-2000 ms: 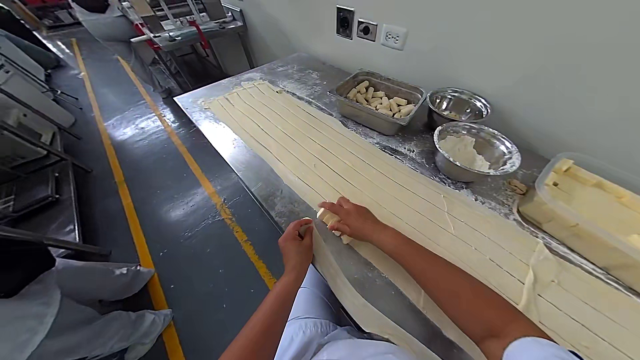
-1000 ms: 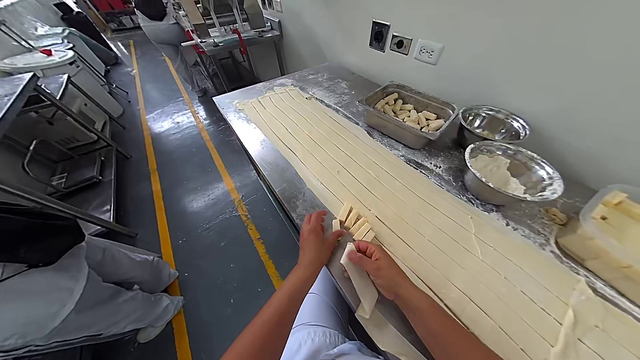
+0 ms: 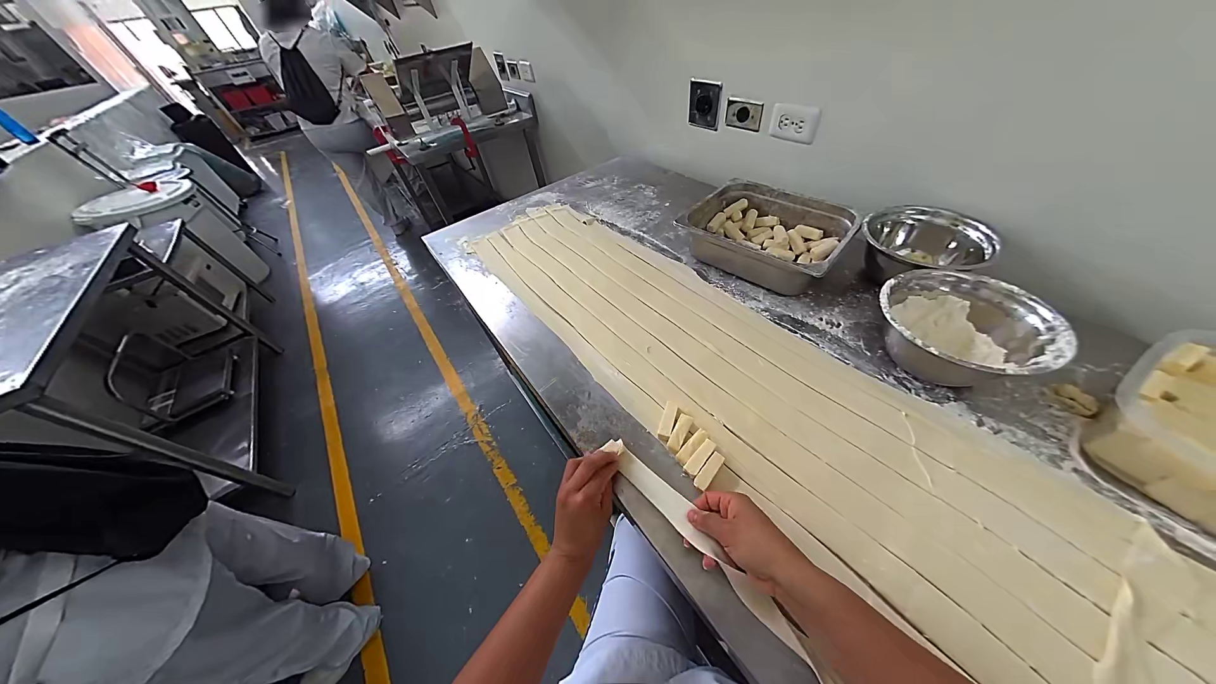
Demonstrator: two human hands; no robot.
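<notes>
My left hand (image 3: 586, 494) pinches the end of a dough strip (image 3: 665, 499) at the table's near edge; a pale piece, perhaps a cheese stick, shows at its fingertips. My right hand (image 3: 739, 537) grips the same strip farther along, so it lies stretched between both hands. Several cheese sticks (image 3: 691, 445) lie side by side on the rolled dough sheet (image 3: 760, 399), just beyond my hands. Long parallel cuts run along the sheet. Behind it a steel pan (image 3: 760, 271) holds short dough-wrapped pieces (image 3: 777, 236).
A steel bowl of flour (image 3: 978, 332), another steel bowl (image 3: 931, 237) and a plastic container of cheese pieces (image 3: 1173, 389) stand along the wall side of the steel table (image 3: 560, 380). A person (image 3: 328, 85) stands at the far bench; another person's pale clothing (image 3: 237, 598) shows lower left.
The cheese sticks, close by my fingers one second ago, now lie free of my hands on the sheet. The strip is now stretched between both hands. The view has turned left and up.
</notes>
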